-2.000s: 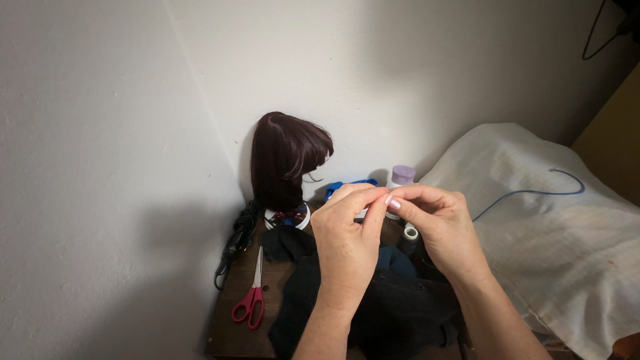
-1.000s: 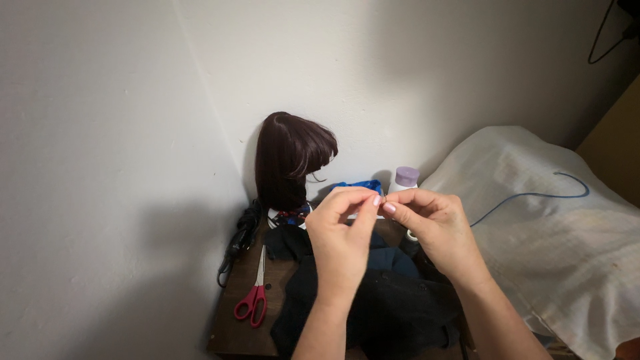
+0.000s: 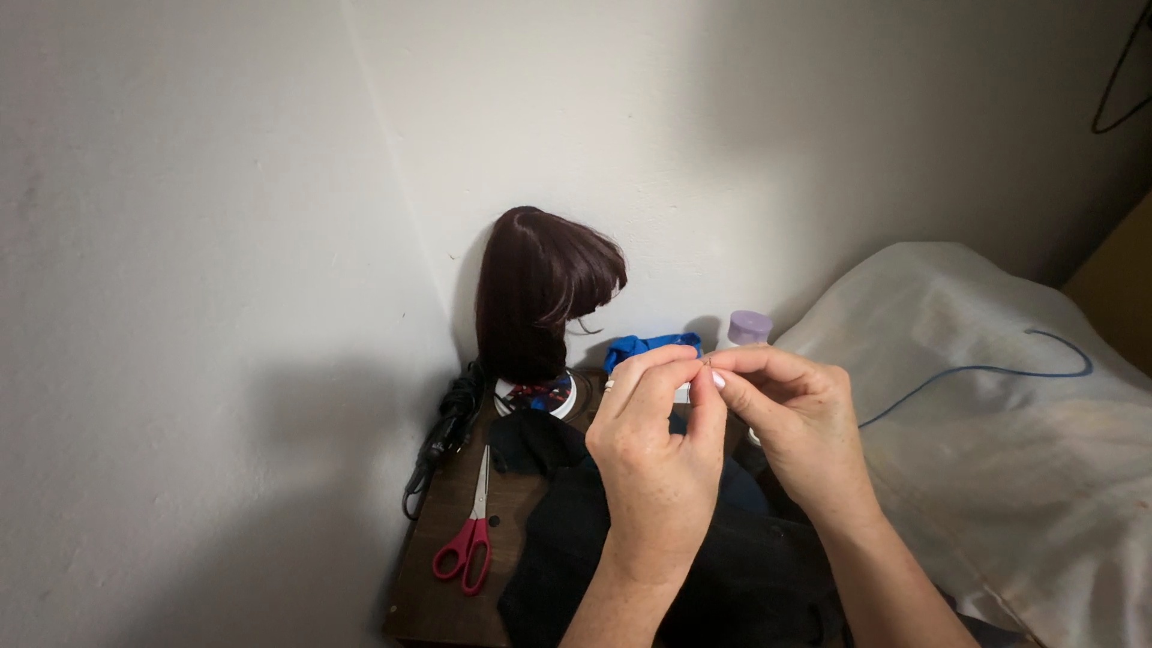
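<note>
My left hand [image 3: 661,450] and my right hand [image 3: 796,423] meet at the fingertips above dark cloth [image 3: 558,549]. Something tiny and thin shows between the pinched fingers, too small to name; which hand grips it is not clear. Scissors with red-pink handles [image 3: 468,544] lie on the wooden tabletop [image 3: 450,612], left of the cloth. A dark wig [image 3: 540,288] stands behind the hands, above a round white-rimmed item [image 3: 562,400]. Blue fabric [image 3: 630,347] and a container with a purple lid [image 3: 750,327] are partly hidden behind my fingers.
A coiled black cable [image 3: 450,418] lies along the left edge of the tabletop by the wall. To the right, a pale cloth [image 3: 972,450] drapes over a large shape, with a thin blue cord [image 3: 972,369] on it. Another black cable [image 3: 1116,90] hangs at the upper right.
My hands stay pinched together at the fingertips, with small shifts of the fingers. The scissors, the wig and the cloth have not plainly moved.
</note>
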